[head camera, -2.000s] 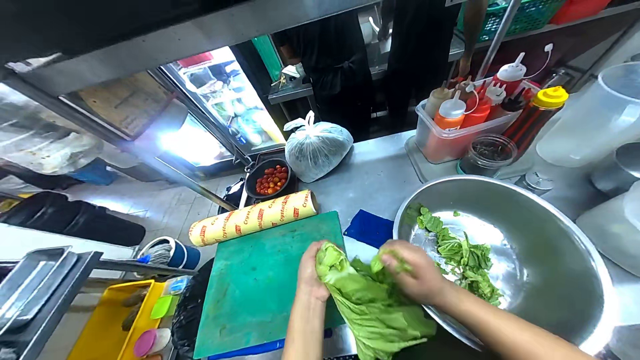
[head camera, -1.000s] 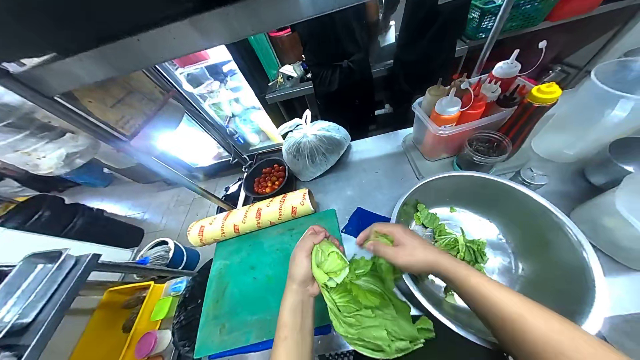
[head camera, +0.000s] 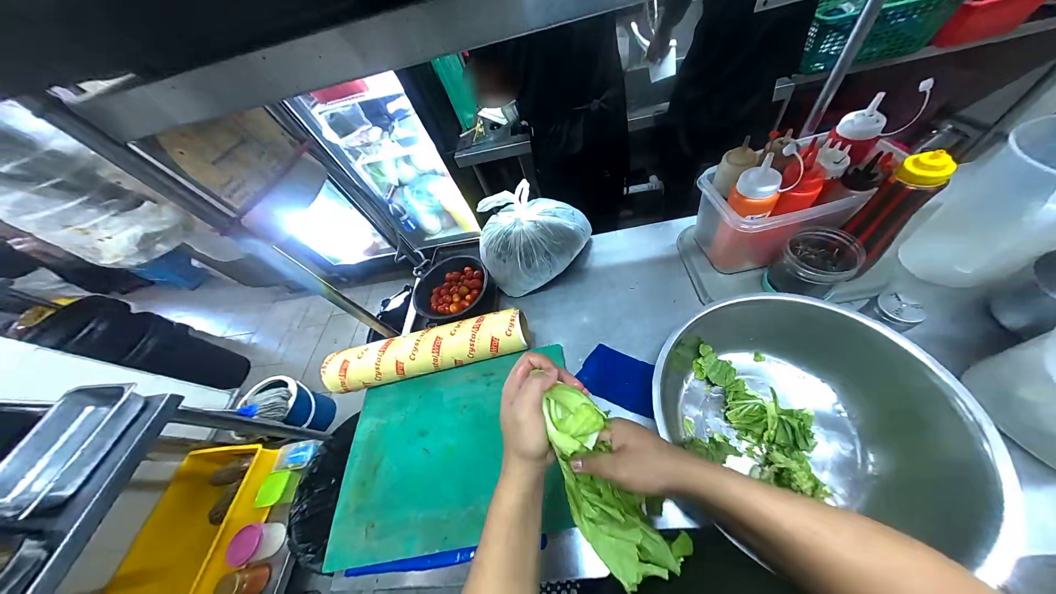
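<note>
A head of green leafy lettuce (head camera: 606, 520) is held between both hands over the counter's near edge, its leaves hanging down. My left hand (head camera: 532, 408) grips its upper left side above the right part of a green cutting board (head camera: 437, 454). My right hand (head camera: 639, 458) has its fingers closed on the lettuce from the right, close to the steel bowl's rim. Torn lettuce leaves (head camera: 771, 425) lie in the large stainless steel bowl (head camera: 916, 445). A folded blue cloth (head camera: 617, 379) lies between board and bowl.
A plastic wrap roll (head camera: 425, 351) lies along the board's far edge. Behind it are a pan of cherry tomatoes (head camera: 456, 290) and a tied plastic bag (head camera: 532, 239). A bin of squeeze bottles (head camera: 742, 239) and a glass jar (head camera: 817, 260) stand behind the bowl. People in dark clothes stand beyond the counter.
My right hand has moved down from the upper part of the lettuce to its right side. The lettuce looks narrower and more gathered between my hands.
</note>
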